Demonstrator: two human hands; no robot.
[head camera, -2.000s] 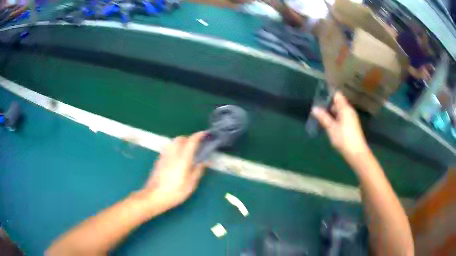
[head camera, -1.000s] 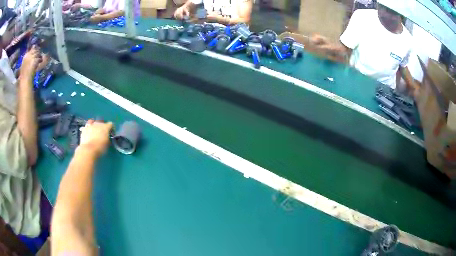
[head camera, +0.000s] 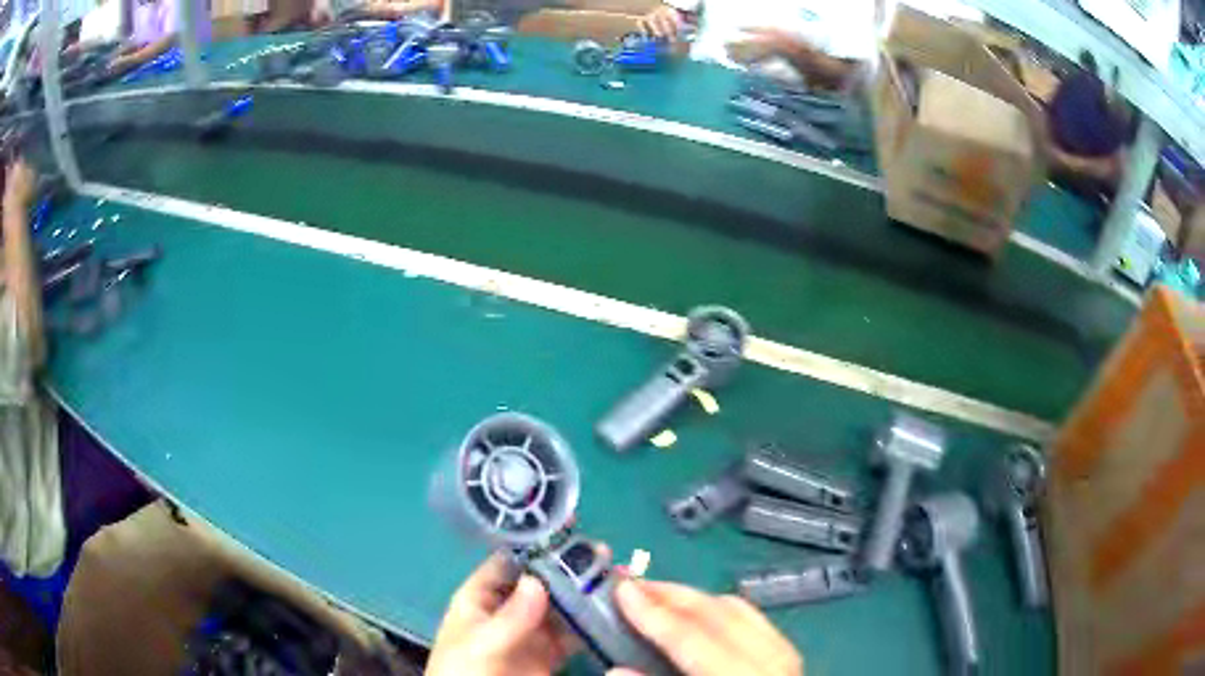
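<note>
A grey handheld fan (head camera: 518, 478) is held at the bottom centre, its round spoked head up and to the left, its handle running down to the right. My left hand (head camera: 496, 618) holds it just below the head. My right hand (head camera: 700, 631) grips the handle, which looks grey on the side facing me. The handle's lower end is hidden by my right hand and the picture's edge. A closed-handle fan (head camera: 648, 403) lies beyond, its head by the pale rail. Several handle covers (head camera: 800, 524) lie to the right.
More grey fans (head camera: 949, 581) lie beside the orange-taped carton (head camera: 1136, 489) at right. The dark green conveyor belt (head camera: 555, 238) runs behind the pale rail. Another open carton (head camera: 958, 145) stands across it. A lower carton (head camera: 146, 594) sits below the bench's left edge. Other workers' arms show at left and opposite.
The view has swung right and down. My left hand has come from the far-left pile with a fan to bottom centre. My right hand has come into view, on the handle.
</note>
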